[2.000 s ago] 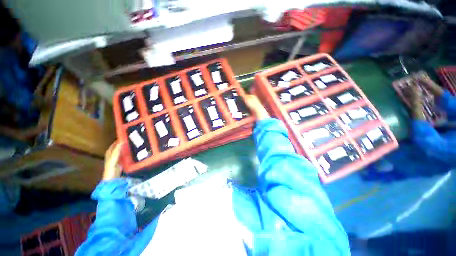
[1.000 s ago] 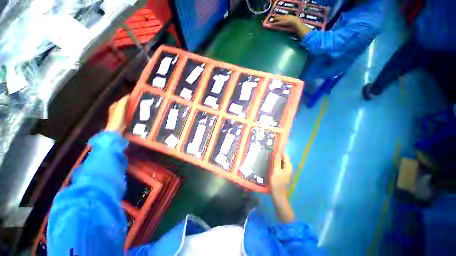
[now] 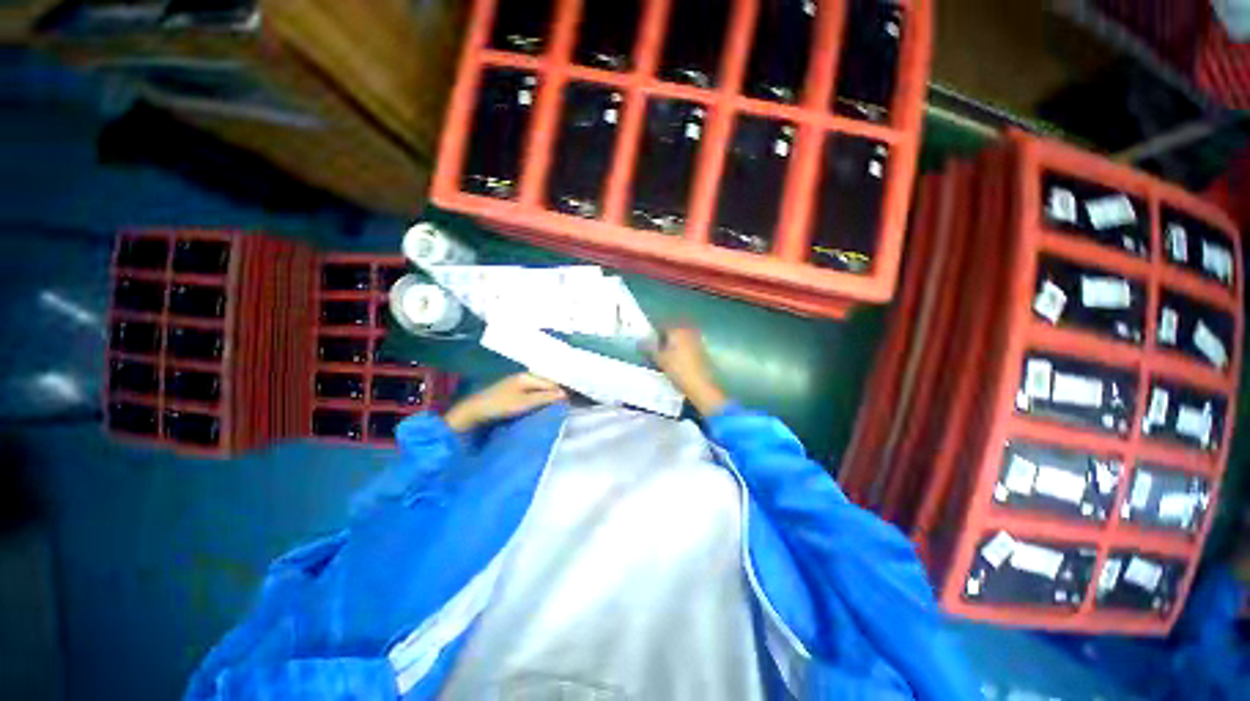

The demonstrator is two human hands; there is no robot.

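Observation:
White label strips (image 3: 583, 367) lie in front of me, running from two label rolls (image 3: 428, 304) at their left. My left hand (image 3: 510, 399) is at the near left edge of the strips, fingers partly hidden. My right hand (image 3: 681, 364) is at their right end, fingertips on or beside the strip; a firm grip cannot be told. Directly ahead, a red-orange tray (image 3: 658, 238) holds black units (image 3: 668, 162) in two rows, bare but for small marks near one end.
At right stands a tall stack of red-orange trays (image 3: 1012, 359); its top units carry white labels. At left are more tray stacks (image 3: 236, 342) with black units. A wooden cabinet (image 3: 363, 62) is at upper left. A blue sleeve shows at the lower right edge.
The labelled tray that both hands held has been let go; a labelled tray now tops the right stack. The hands are now at the label strips, and the tray ahead shows bare black units.

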